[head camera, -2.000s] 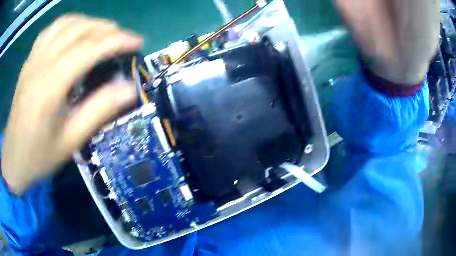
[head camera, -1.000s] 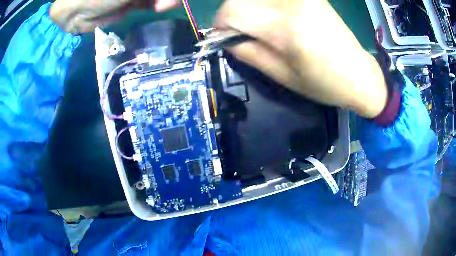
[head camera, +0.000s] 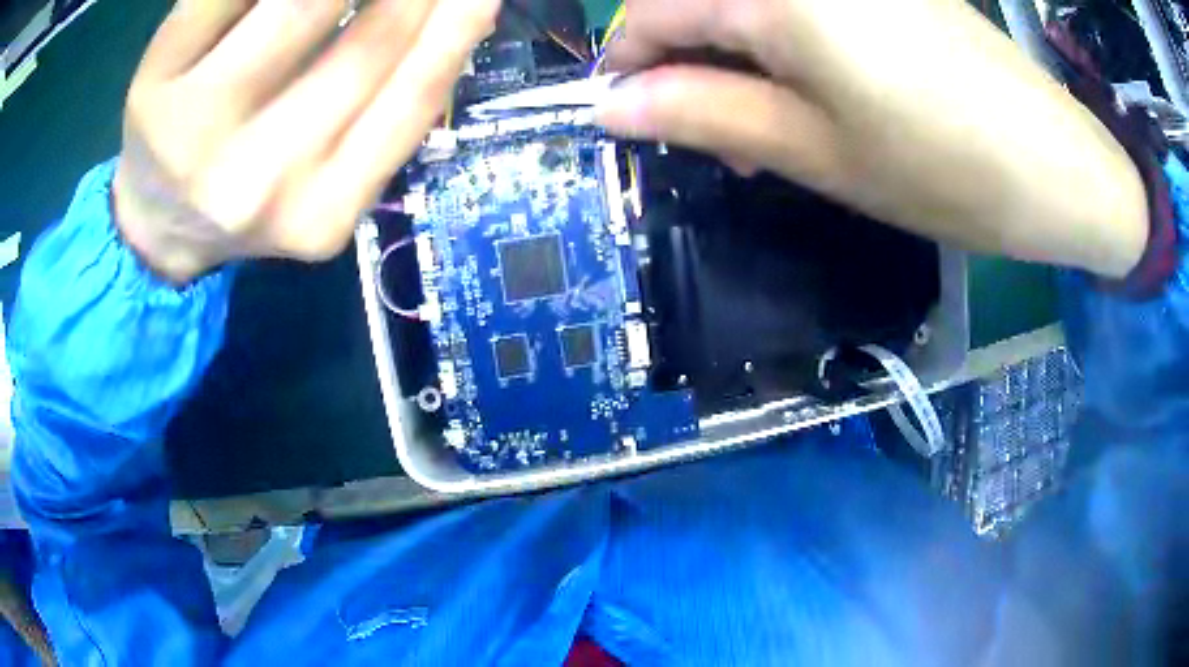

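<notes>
The main board (head camera: 532, 267) lies in the lower housing (head camera: 424, 467), with white sockets along its edges. The tweezers (head camera: 541, 99) are a slim silver tool held in my right hand (head camera: 782, 111), their tip over the board's top edge. My left hand (head camera: 280, 137) is above the housing's top left corner, fingers bent; its fingertips are cut off or hidden, so what it holds cannot be told. Thin yellow and dark wires (head camera: 604, 37) run between the hands. The black optical engine cover (head camera: 795, 280) lies right of the board, partly under my right hand.
A white flat ribbon cable (head camera: 913, 397) curls over the housing's lower right edge. A silvery gridded piece (head camera: 1020, 437) lies beyond that edge. White-framed units stand at the top right (head camera: 1154, 39). The green mat (head camera: 300, 378) has a pale front edge.
The housing has turned a little and moved right and up in view. My left hand has come in over its top left corner. My right hand now points the tweezers across the board's top edge.
</notes>
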